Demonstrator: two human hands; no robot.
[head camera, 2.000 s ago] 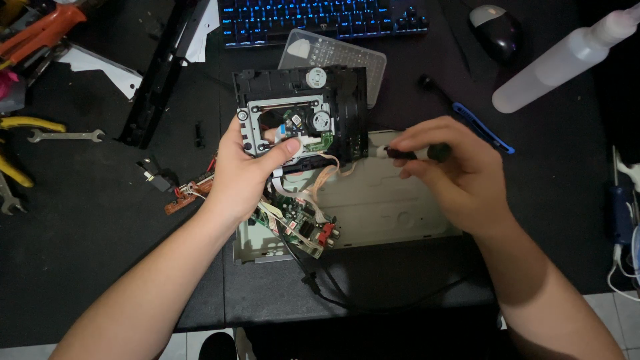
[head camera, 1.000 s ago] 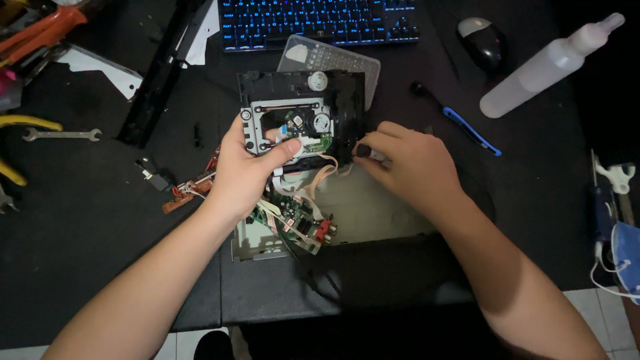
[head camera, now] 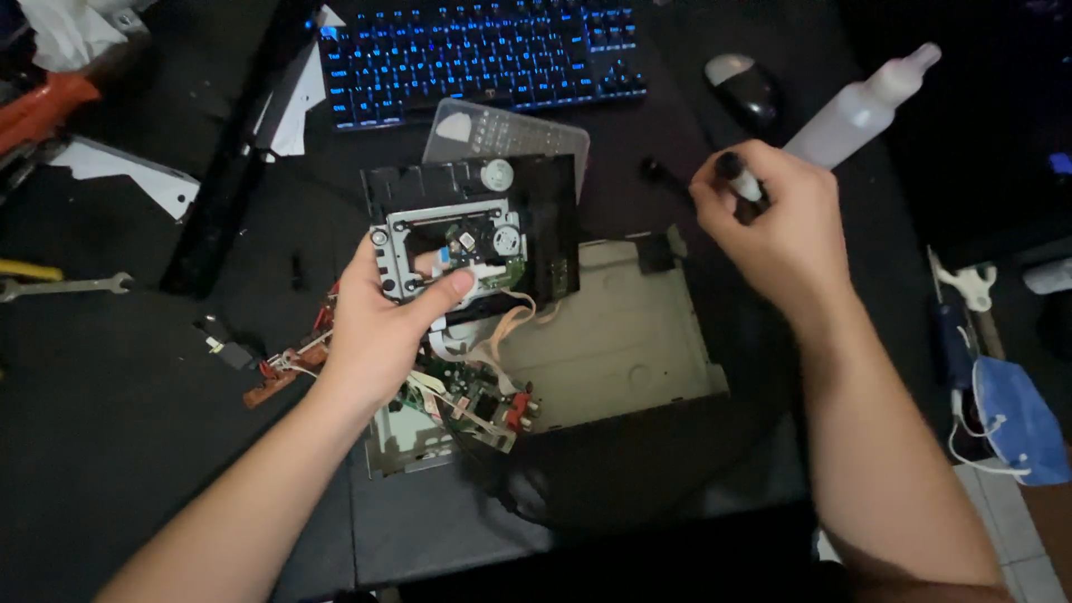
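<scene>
My left hand (head camera: 381,322) grips the lower left of an optical disc drive mechanism (head camera: 548,209), thumb on its metal laser sled frame. Flat ribbon cables (head camera: 511,322) run from it down to a green circuit board (head camera: 469,389) with red sockets. Below lies a shallow metal casing (head camera: 620,343), partly under the drive. Up and to the right of the drive, my right hand (head camera: 779,218) is closed around a small dark and clear cylindrical tool (head camera: 741,177), whose tip I cannot make out. A reddish-brown circuit board (head camera: 276,381) with wires lies left of the casing.
A lit keyboard (head camera: 486,63), a clear plastic case (head camera: 536,138) and a mouse (head camera: 741,88) are at the back. A plastic bottle (head camera: 854,117) lies beyond my right hand. A wrench (head camera: 67,286) and a long black panel (head camera: 243,151) are left; a blue face mask (head camera: 1017,423) is right.
My right hand, with the tool in it, has moved from the drive's lower right edge up and to the right, away from it. My left hand still holds the drive.
</scene>
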